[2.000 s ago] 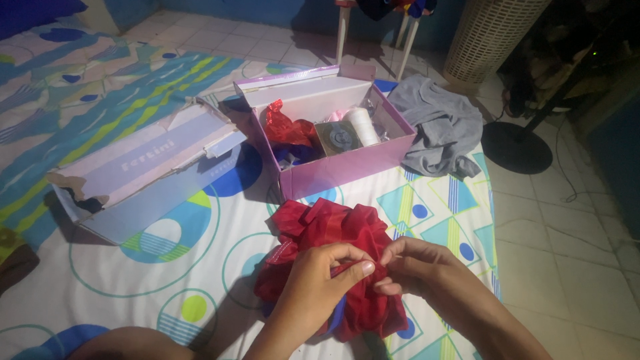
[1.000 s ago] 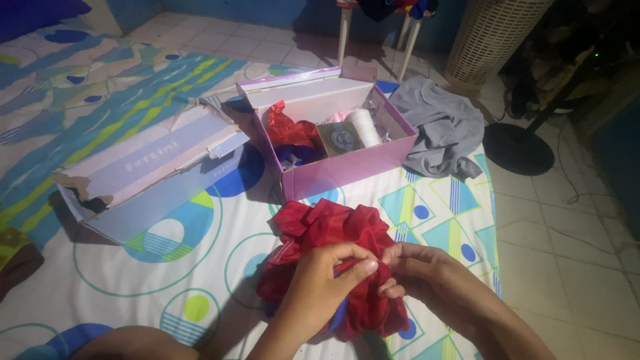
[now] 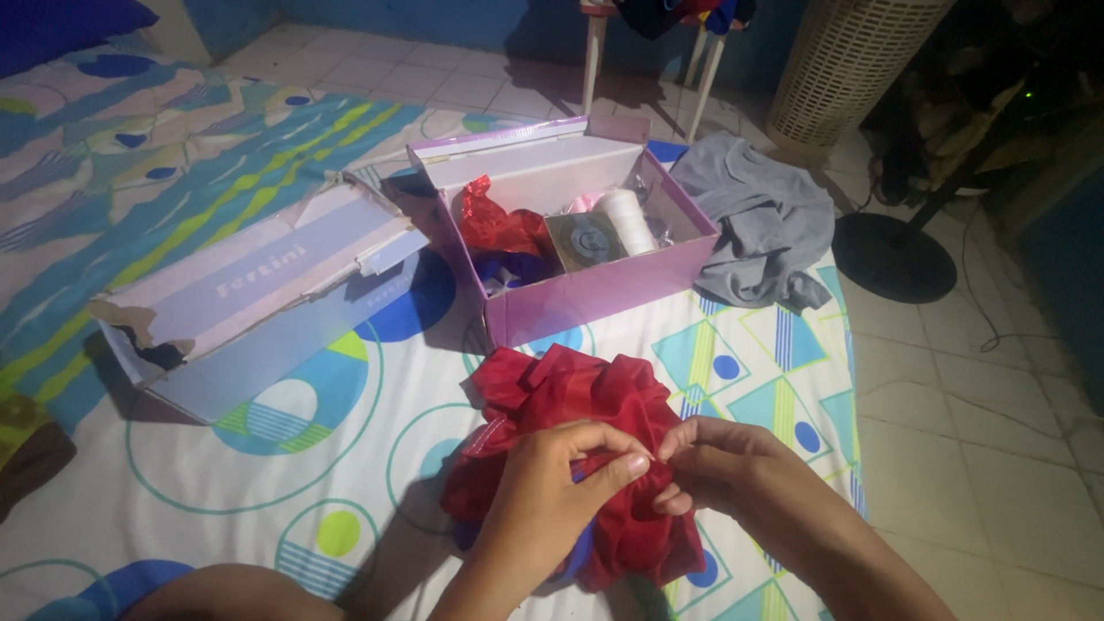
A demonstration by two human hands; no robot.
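Observation:
A gathered bundle of red fabric (image 3: 595, 388) with blue cloth showing beneath it lies on the patterned bedsheet. Over its middle, my left hand (image 3: 573, 479) pinches thumb against index finger at the red cloth. Close on its right, my right hand (image 3: 720, 466) has its fingertips together at the same spot. Whether a thread, a needle or just a fold lies between the fingertips is too small to tell. Behind the bundle stands an open pink cardboard box (image 3: 595, 297), holding a white thread cone (image 3: 627, 222), shiny red material (image 3: 500, 226) and a small box (image 3: 586, 241).
A torn lilac shoebox (image 3: 259, 276) lies at the left. Grey cloth (image 3: 759, 216) is heaped right of the pink box, near the bed's edge. On the tiled floor stand a round black base (image 3: 895, 257), a woven basket (image 3: 854, 69) and a stool (image 3: 595, 60) with clothes.

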